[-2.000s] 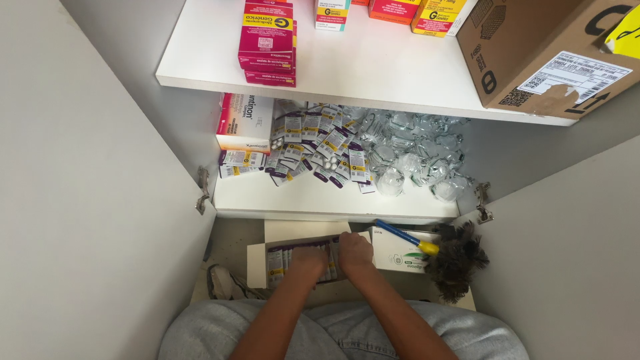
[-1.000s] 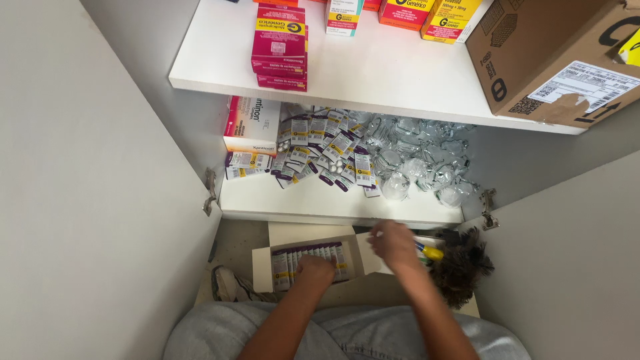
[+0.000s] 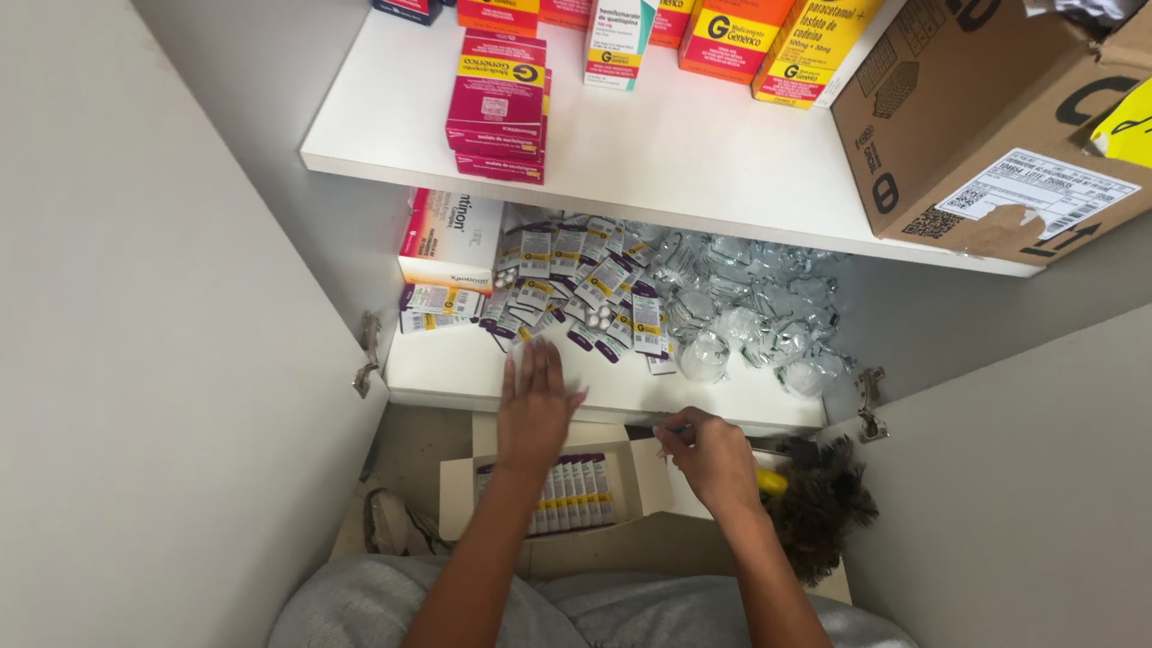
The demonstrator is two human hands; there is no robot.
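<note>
My left hand point(image 3: 533, 409) reaches over the front of the lower shelf point(image 3: 450, 373), palm down with fingers apart, its tips near a loose pile of small medicine packs point(image 3: 576, 288) in white, purple and yellow. My right hand point(image 3: 715, 454) is curled in front of the shelf's right part, thumb and fingertips close together; whether something small is between them I cannot tell. Below my hands, an open white carton point(image 3: 630, 486) holds an upright row of similar packs point(image 3: 571, 490). My left forearm covers part of it.
Clear plastic-wrapped items point(image 3: 751, 310) lie right of the pile, a Xantinon box point(image 3: 454, 238) to its left. The upper shelf point(image 3: 693, 171) bears magenta boxes point(image 3: 498, 99) and a cardboard box point(image 3: 972, 135). Cabinet doors point(image 3: 180, 360) flank me. A feather duster point(image 3: 819, 508) is at lower right.
My left hand has moved from the carton up to the shelf, and its fingers have spread. My right hand, over the carton's right side two seconds ago, is now farther right.
</note>
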